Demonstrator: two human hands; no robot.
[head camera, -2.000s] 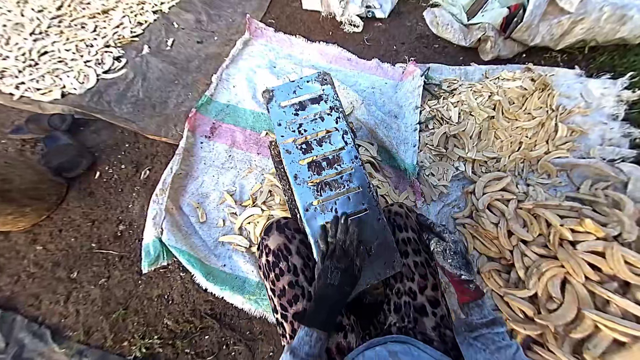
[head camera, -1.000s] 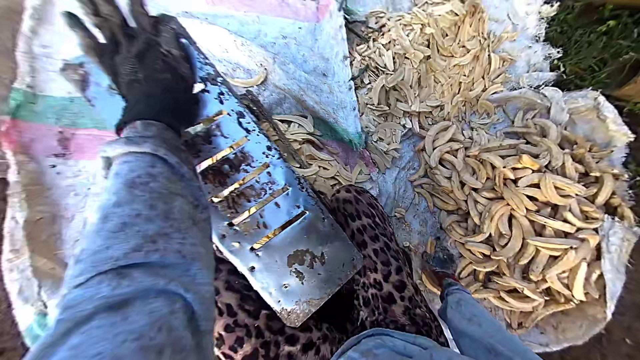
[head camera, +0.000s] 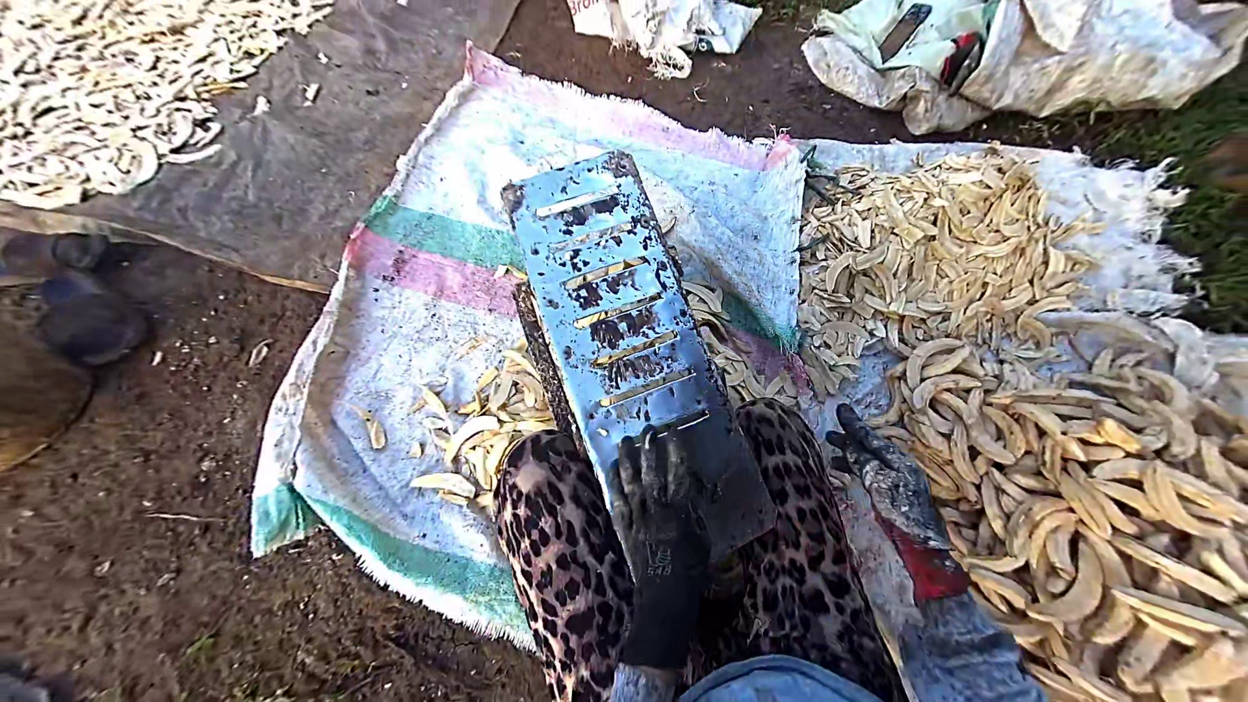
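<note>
A slotted metal slicing board (head camera: 624, 322), spotted with dark residue, lies tilted across the lap, its far end over a white woven sack (head camera: 390, 341). My left hand (head camera: 663, 507), in a black glove, rests palm down on the board's near part, fingers pointing up it; nothing shows in its grasp, though the palm's underside is hidden. To the right of the knee, my right hand (head camera: 892, 483), in a dirty grey and red glove, is beside a heap of what look like peeled bananas (head camera: 1063, 487), with no item visible in it. Pale slices (head camera: 502, 414) lie beneath and around the board.
Thin slices (head camera: 936, 253) are heaped on sacking at the upper right. More pale pieces (head camera: 88, 88) cover a dark sheet (head camera: 341, 117) at the upper left. Crumpled sacks (head camera: 1092, 58) lie at the top right. Dark footwear (head camera: 93, 317) is at the left edge.
One second ago my left hand was at the board's far end; now it is on the near part. The right hand has come away from the heap's lower edge. The view has shifted widely.
</note>
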